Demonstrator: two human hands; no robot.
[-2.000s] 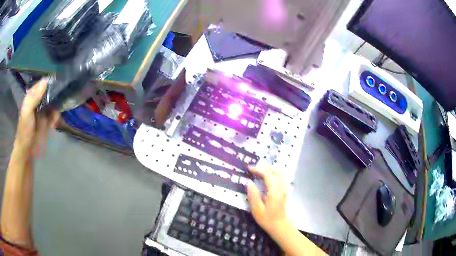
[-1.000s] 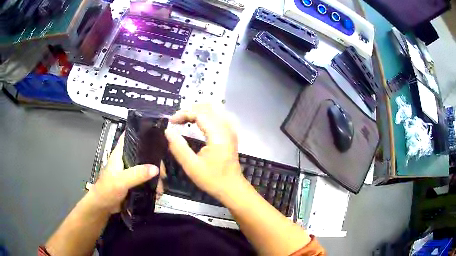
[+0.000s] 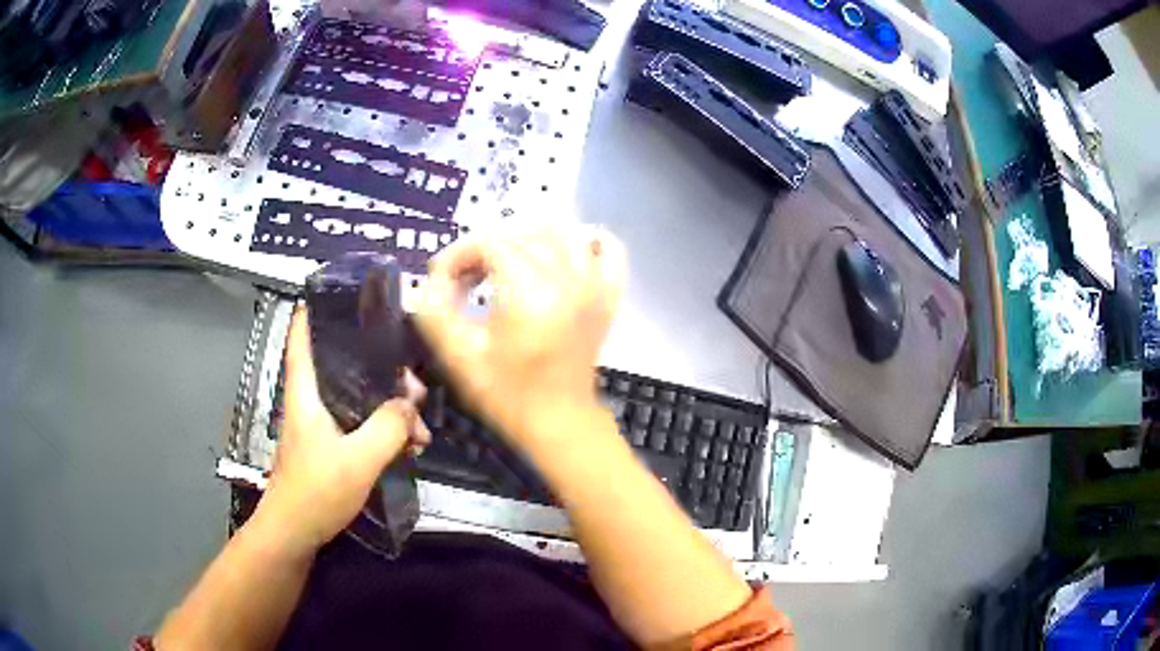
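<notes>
My left hand [image 3: 333,445] is closed around a wrapped bundle of plates [image 3: 356,337], a thick black block with shiny film, held upright above the keyboard [image 3: 674,439]. My right hand [image 3: 522,324] is blurred at the bundle's upper right, fingers bent; whether it grips the film is unclear. Two black I/O panel plates lie loose on the perforated work table [image 3: 515,159]: one nearer [image 3: 350,232], one farther [image 3: 369,169]. More plates [image 3: 375,89] lie beyond them, beside the pink-purple glow [image 3: 464,36].
Stacked plates stand on the grey top [image 3: 725,121] and beyond the mouse pad [image 3: 795,305]. The mouse [image 3: 870,299] lies on the pad. A white box with a blue panel [image 3: 935,64] is at the back. Green-topped benches [image 3: 1094,394] flank both sides. A blue bin [image 3: 108,212] is at left.
Over two seconds, my left hand brought the bundle from the left bench to above the keyboard. My right hand left the near plate and came to the bundle. The glow has shifted right along the plates.
</notes>
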